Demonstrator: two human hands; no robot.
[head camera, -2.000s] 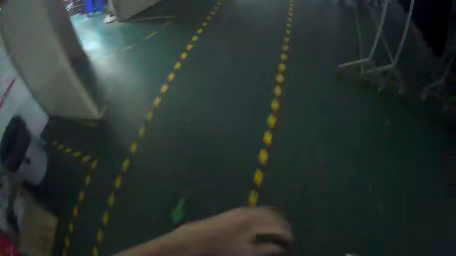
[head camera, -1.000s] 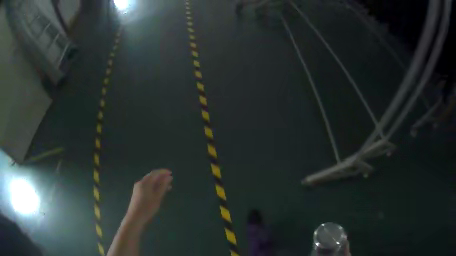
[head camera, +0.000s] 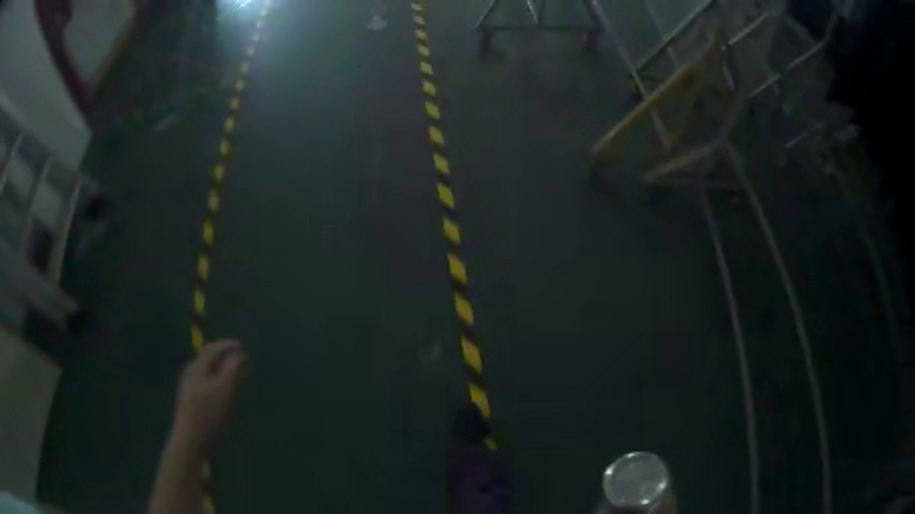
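Observation:
A bottle with a round silver lid (head camera: 637, 480) stands upright at the bottom edge, right of centre. My right hand (head camera: 666, 504) is around it, almost wholly cut off by the edge; only a little skin shows beside the lid. My left hand (head camera: 209, 387) is at the lower left, over the floor tape, well apart from the bottle. Its fingers are loosely curled together and I see nothing in them. The picture is dark and blurred.
The green floor has two yellow-black tape lines (head camera: 458, 269) running ahead. White metal rack frames (head camera: 737, 171) stand on the right, with dark material at the far right. A white rack (head camera: 35, 201) stands at the left edge. A purple shoe or leg (head camera: 480, 480) shows at the bottom.
The view has moved forward along the aisle. My left hand has shifted left in the picture. The bottle lid, absent two seconds ago, came into view and now sits slightly further left.

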